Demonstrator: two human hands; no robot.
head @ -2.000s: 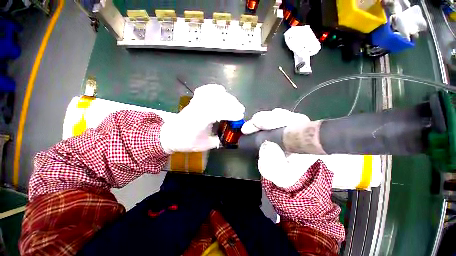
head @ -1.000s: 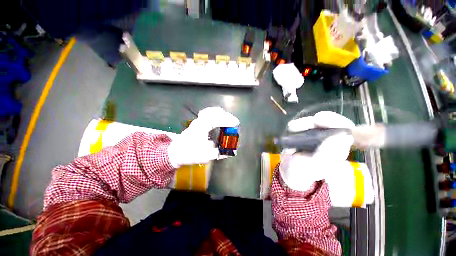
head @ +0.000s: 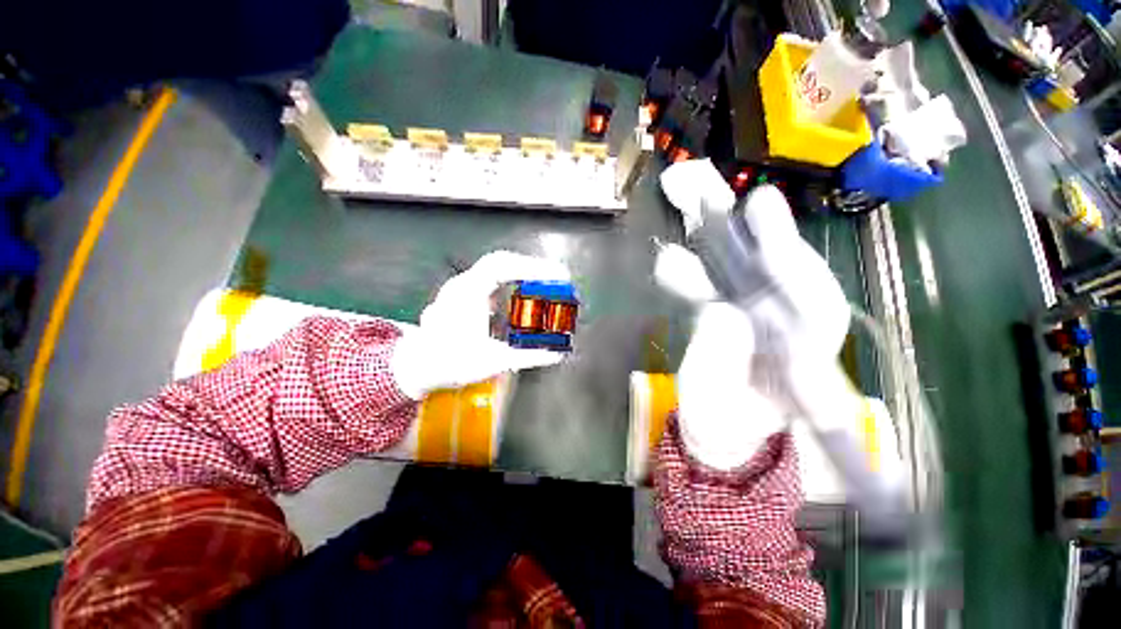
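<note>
My left hand (head: 473, 326), in a white glove, holds a coil component (head: 541, 316) with a blue top, two copper windings and a dark base over the mat. My right hand (head: 750, 320), also white-gloved and blurred, is around the grey dispensing syringe (head: 830, 436). The syringe slants from upper left to lower right. Its tip is not clear. The white carrier fixture (head: 473, 172) lies beyond my hands, with a row of gold-topped seats holding no coils.
White armrests with yellow bands (head: 461, 424) line the bench edge. Dark coil parts (head: 674, 129), a white cloth (head: 696, 187), a yellow bin (head: 805, 111) and a blue bin (head: 897, 175) are at the upper right. A fixture with blue-topped coils (head: 1078, 420) is on the right conveyor.
The syringe has moved away from the coil and swung from level to slanting, its rear end now low and right. The coil has turned, showing two windings. My left hand still holds it.
</note>
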